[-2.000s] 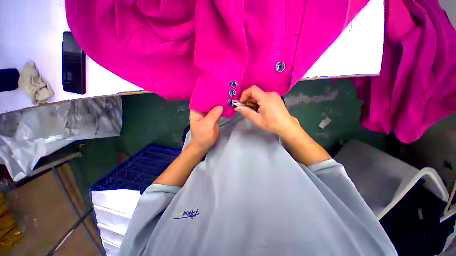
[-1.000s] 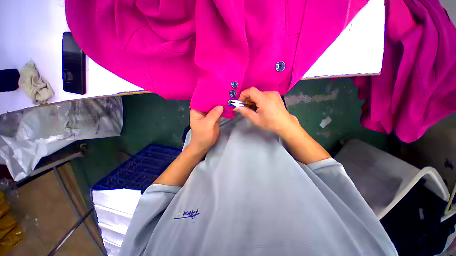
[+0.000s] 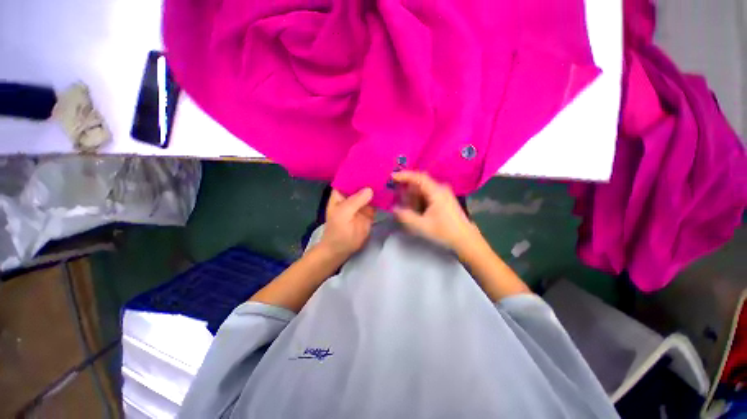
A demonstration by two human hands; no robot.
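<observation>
A bright magenta jacket (image 3: 459,74) lies over the table and hangs at its front edge. My left hand (image 3: 350,221) pinches the end of the sleeve cuff (image 3: 359,168) between thumb and fingers. My right hand (image 3: 430,211) is at the right side of the cuff beside the small cuff buttons (image 3: 401,160); it is blurred, with thumb and forefinger bent towards each other. The snips cannot be made out in it now. A larger front button (image 3: 468,151) shows on the jacket to the right.
The white table (image 3: 215,129) bears a black phone (image 3: 156,100), a crumpled cream cloth (image 3: 82,117) and a dark object (image 3: 26,100) at left. More magenta jackets (image 3: 672,172) hang at right. A blue crate (image 3: 217,282) stands lower left, a pale bin (image 3: 598,335) lower right.
The view has shifted, so the table and jacket sit differently in the picture. My right hand has blurred and the silvery snips tips no longer show. My left hand still holds the cuff.
</observation>
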